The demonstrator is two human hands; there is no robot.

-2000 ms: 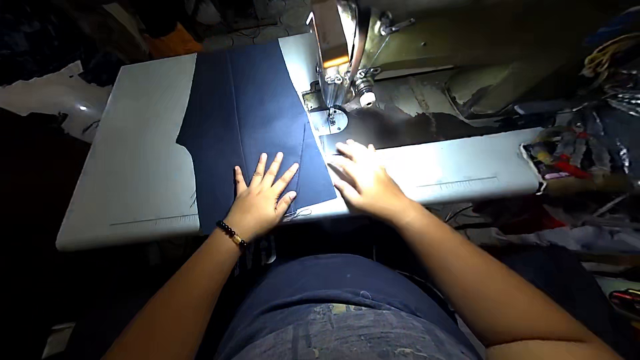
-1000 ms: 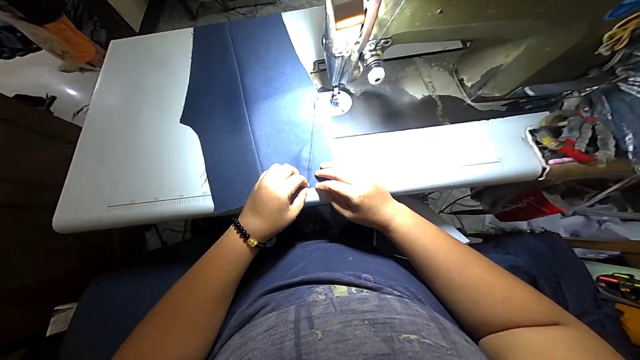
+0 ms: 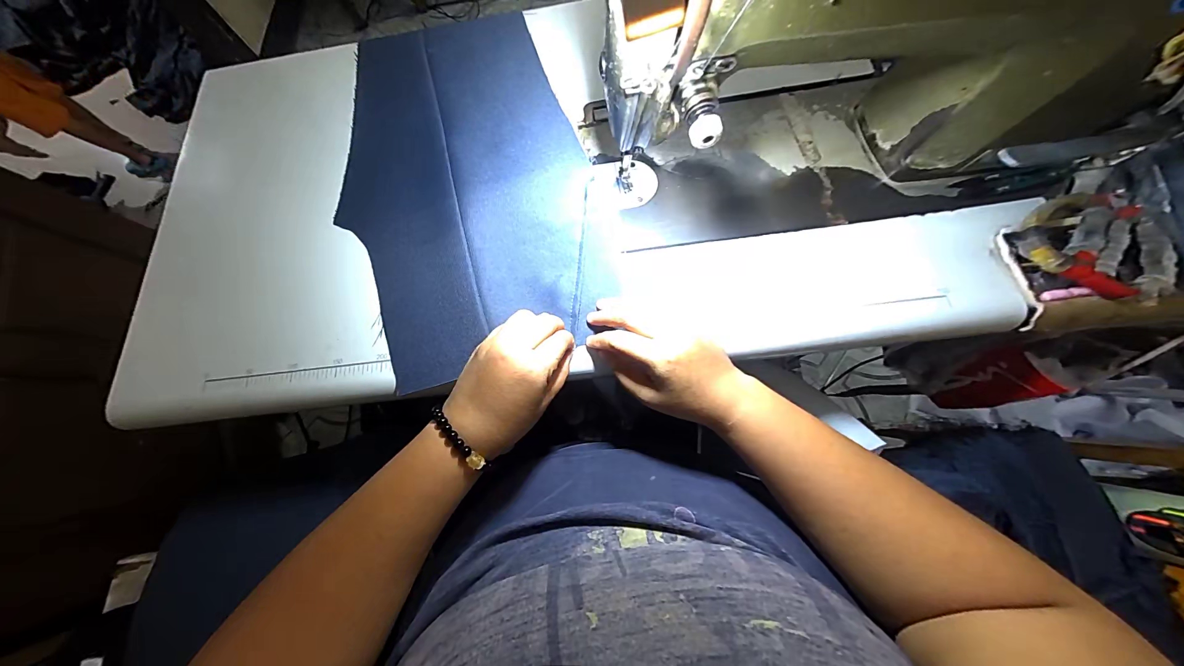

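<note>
A navy fabric panel [image 3: 499,185] lies on the white sewing table [image 3: 250,222], with a seam line down its middle and a shorter one near its right side. At the table's front edge my left hand [image 3: 518,370], with a bead bracelet at the wrist, pinches the panel's near edge. My right hand [image 3: 661,365] grips the same edge just to the right, its fingertips close to the left ones. Beyond the hands, the sewing machine's presser foot [image 3: 627,171] stands over the round needle plate [image 3: 640,185], right beside the panel's right edge.
The green sewing machine body [image 3: 980,83] spans the back right. An open compartment with tools and scraps [image 3: 1101,254] sits at the table's right end. Dark cloth [image 3: 1027,499] hangs at the lower right. Part of another person's leg [image 3: 102,134] shows at the far left.
Two seconds ago my left hand lay spread flat on the panel and my right hand rested at its right edge. Both have since come together at the near edge, fingers closed on the fabric.
</note>
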